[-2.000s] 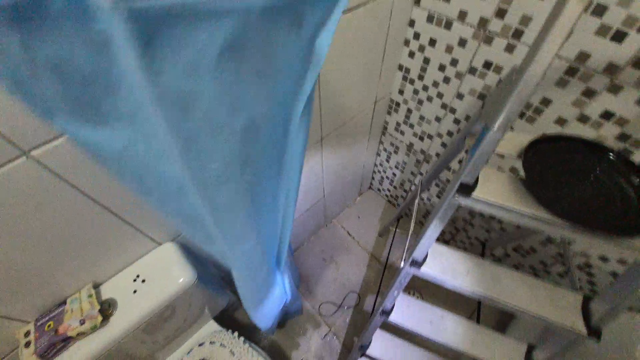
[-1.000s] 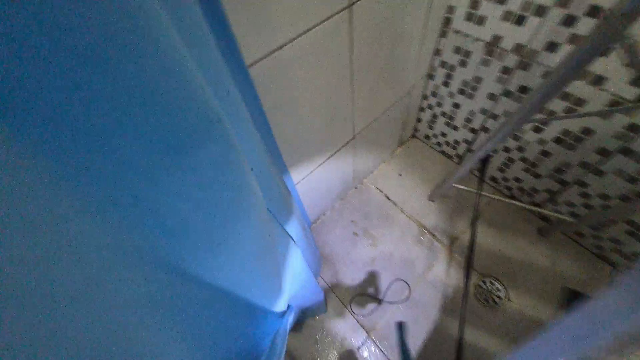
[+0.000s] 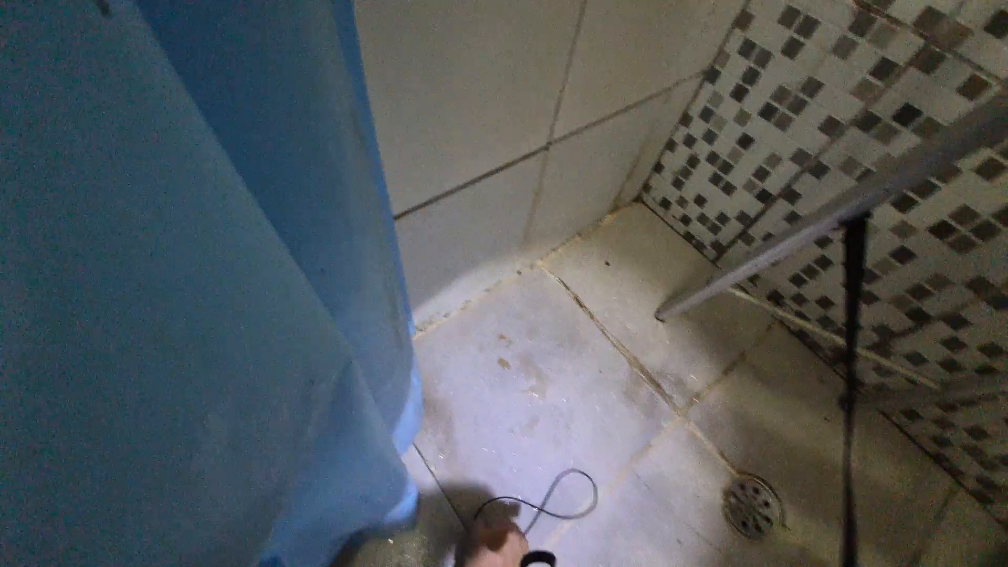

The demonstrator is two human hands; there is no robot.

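Neither my left hand nor my right hand can be made out. A blue fabric curtain or sheet (image 3: 236, 276) hangs close in front of me, filling the left side of the view. At the bottom edge, a blurred skin-toned shape (image 3: 492, 545) shows beside a small black curved thing (image 3: 539, 559); I cannot tell whether it is part of a hand or a foot. Just above it, a thin dark looped cord (image 3: 579, 516) lies on the tiled floor (image 3: 528, 402).
On the right, a metal ladder leg (image 3: 756, 264) slants down to the floor, with a dark strap or cord (image 3: 850, 315) hanging near it. A round floor drain (image 3: 754, 505) lies below. Pale wall tiles (image 3: 472, 102) meet a mosaic-patterned wall (image 3: 787, 118) at the corner.
The view has moved down and closer to the floor corner. The ladder steps, black round pan-like object and toilet tank seen two seconds ago are out of view.
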